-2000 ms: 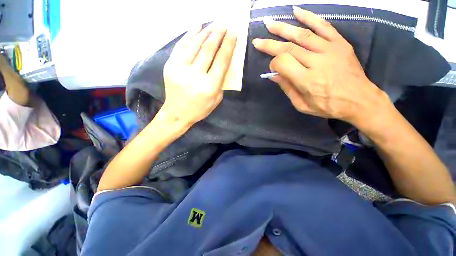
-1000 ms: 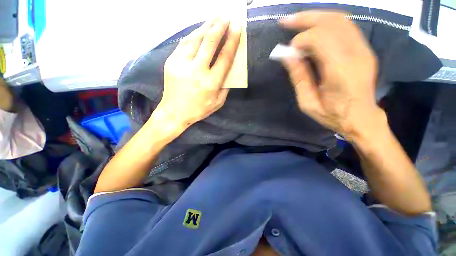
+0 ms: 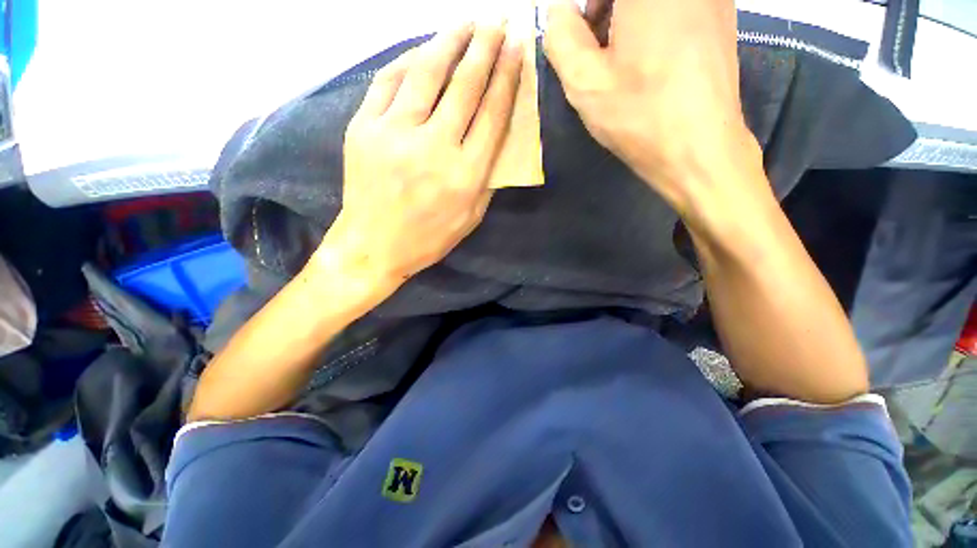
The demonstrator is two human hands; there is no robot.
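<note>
A dark charcoal garment piece (image 3: 632,230) lies over the table edge and my lap. A zipper (image 3: 798,45) with silvery teeth runs along its far edge. My left hand (image 3: 423,150) lies flat, pressing a tan card pattern (image 3: 522,145) on the cloth; the card's right edge is bare. My right hand (image 3: 654,80) is at the top edge, just right of the card, thumb and fingers bent together near the zipper line. The chalk seen in it earlier is hidden now, so its grip cannot be told.
White table (image 3: 161,96) with a ruler-marked strip (image 3: 145,182) along its front edge. A spare zipper (image 3: 900,32) lies at the upper right. A blue bin (image 3: 188,278) and heaped dark cloth (image 3: 134,391) are below left. Part of another person's pale sleeve (image 3: 13,305) shows at far left.
My right hand has moved up and left to the card's edge, its fingertips now mostly hidden. My left hand stays on the card. The view has shifted to the right.
</note>
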